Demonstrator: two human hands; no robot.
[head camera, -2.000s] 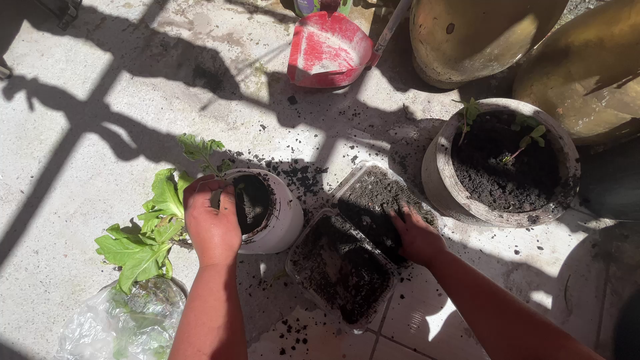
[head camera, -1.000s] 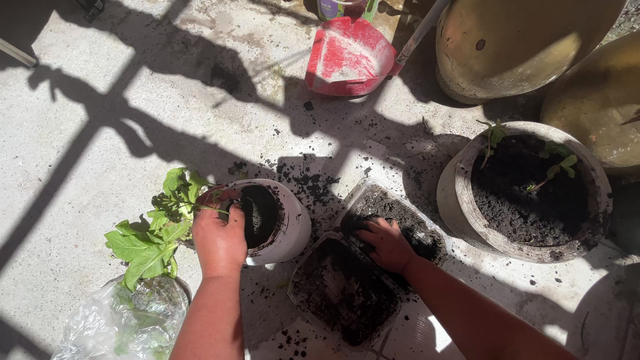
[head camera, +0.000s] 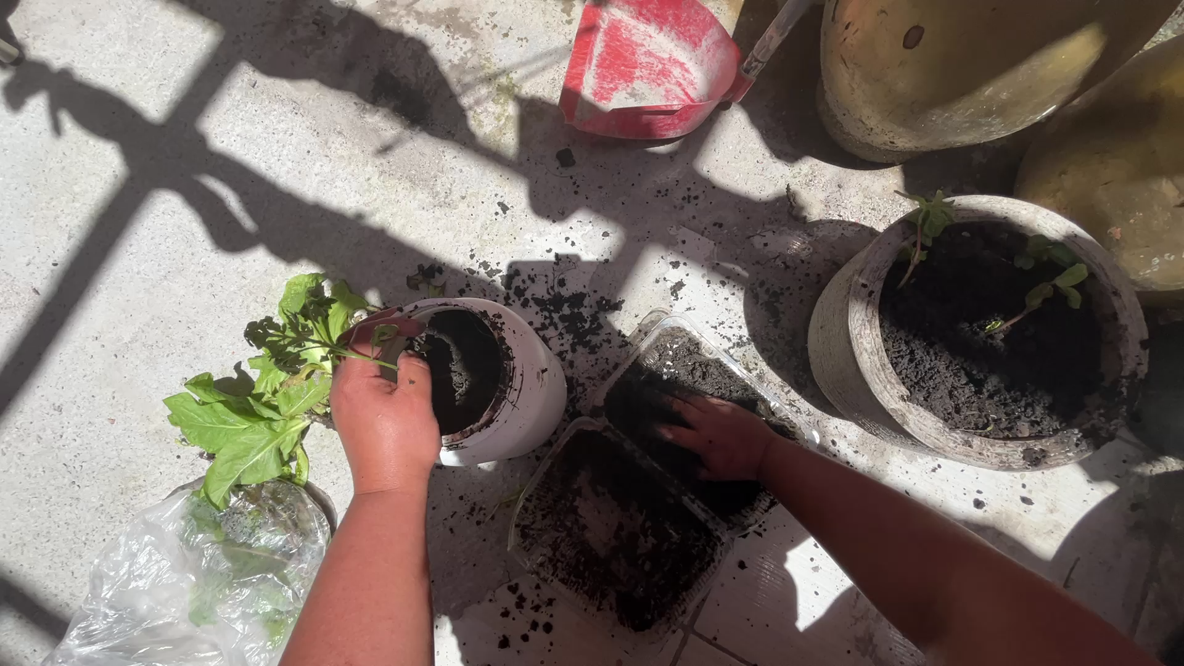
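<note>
My left hand is at the left rim of a white pot partly filled with dark soil, its thumb and fingers pinching a thin green stem. Broad leaves of a leafy plant spread left of this hand; whether they join the stem is unclear. My right hand presses its fingers into dark soil in one side of a clear plastic container; the fingertips are partly lost in shadow and soil. The container's other half has a thin, smeared layer of soil.
Right of the container stands a larger round pot with soil and small seedlings. A red dustpan lies at the top, near big tan pots. A clear plastic bag covers something leafy at lower left. Soil crumbs dot the floor.
My right hand has moved from the container's right side further into its soil. A green stem now shows across my left hand at the pot rim. The view has shifted slightly.
</note>
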